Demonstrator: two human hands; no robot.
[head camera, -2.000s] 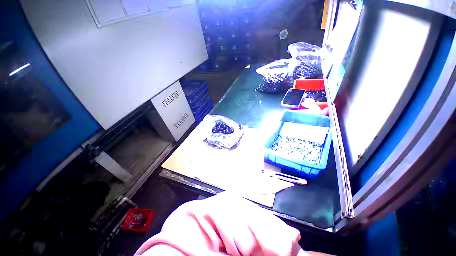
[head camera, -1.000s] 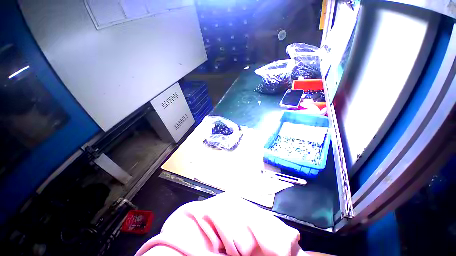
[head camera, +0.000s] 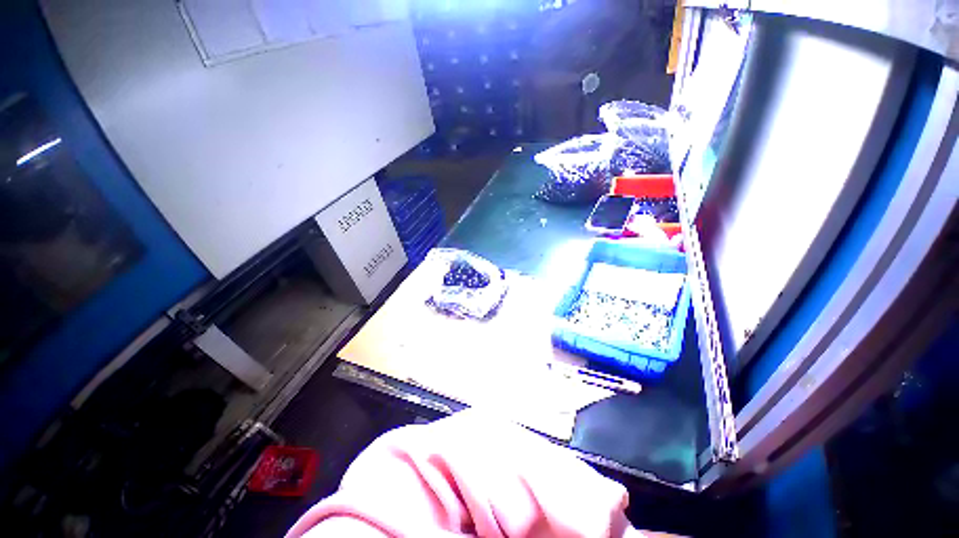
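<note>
Neither of my hands shows; a pink sleeve or garment (head camera: 473, 483) fills the bottom middle of the view. In front of it a tan cardboard sheet (head camera: 410, 347), glaring white in part, lies on the green bench. An opened clear plastic bag (head camera: 466, 286) with black pieces inside stands on the cardboard's far part. A blue bin (head camera: 620, 352) to its right holds many tiny pieces and a white sheet. A slim pale tool (head camera: 596, 376), perhaps a knife, lies by the bin's near edge.
Fuller plastic bags (head camera: 578, 168), a red-orange bin (head camera: 644, 187) and a dark phone (head camera: 612, 213) are at the bench's far end. A blue machine door frame (head camera: 841, 242) borders the right. A red basket (head camera: 285, 470) is low at left, near a white box (head camera: 363, 240).
The view has tilted slightly, so the far bench things sit a little lower in the picture. Nothing on the bench has visibly moved.
</note>
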